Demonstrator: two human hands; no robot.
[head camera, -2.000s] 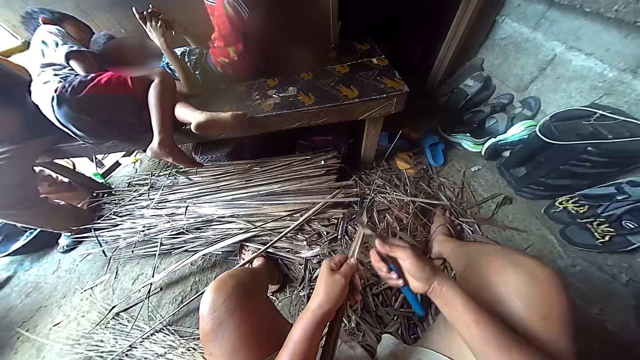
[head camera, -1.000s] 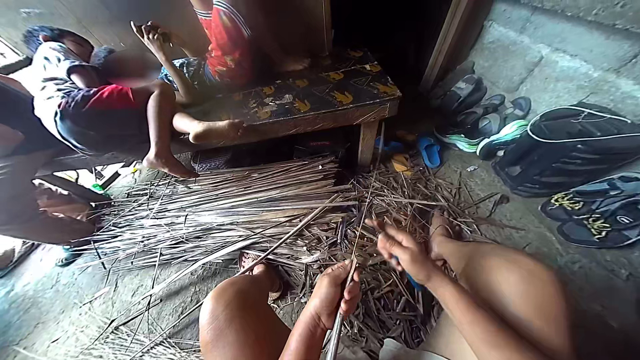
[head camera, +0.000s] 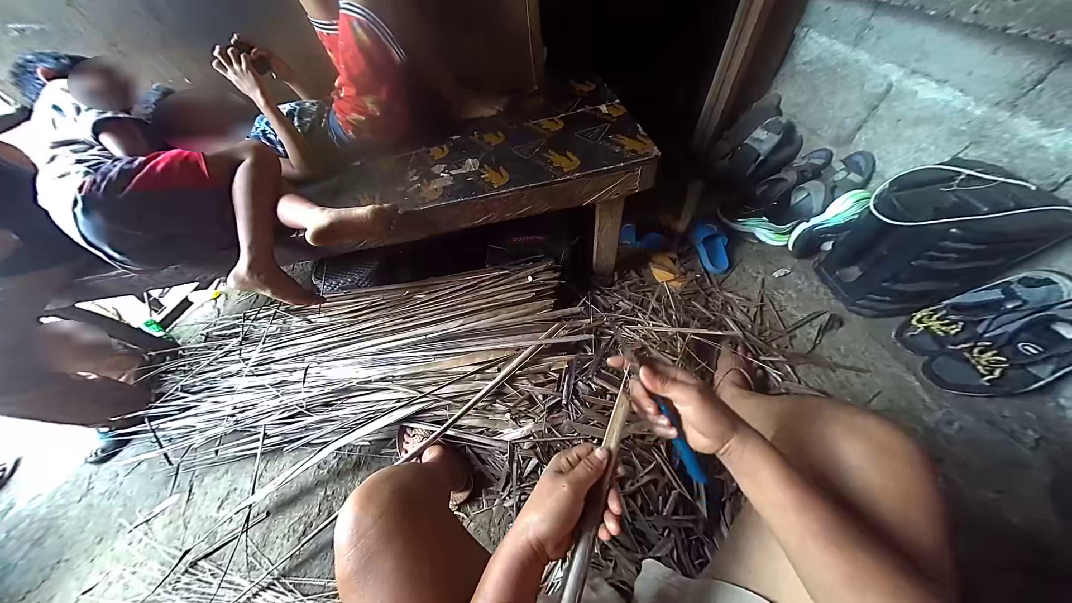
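My left hand is closed around a long, flat dried leaf strip, which runs from between my knees up toward my right hand. My right hand holds a tool with a blue handle in its curled fingers. The thumb and forefinger of that hand are at the upper tip of the strip; the tool's working end is too small to make out. Beyond my hands lies a pile of long dried leaf strips on the floor, with short brown scraps heaped below and around my hands.
People sit and lie on a wooden bench at the back left. Blue slippers, a black bag and dark sandals lie on the right, by a block wall. My knees flank the scraps. Thin strips lie at the lower left.
My right hand was lower and apart from the strip's tip one second ago; now its fingers are at the tip. My left hand still holds a strip.
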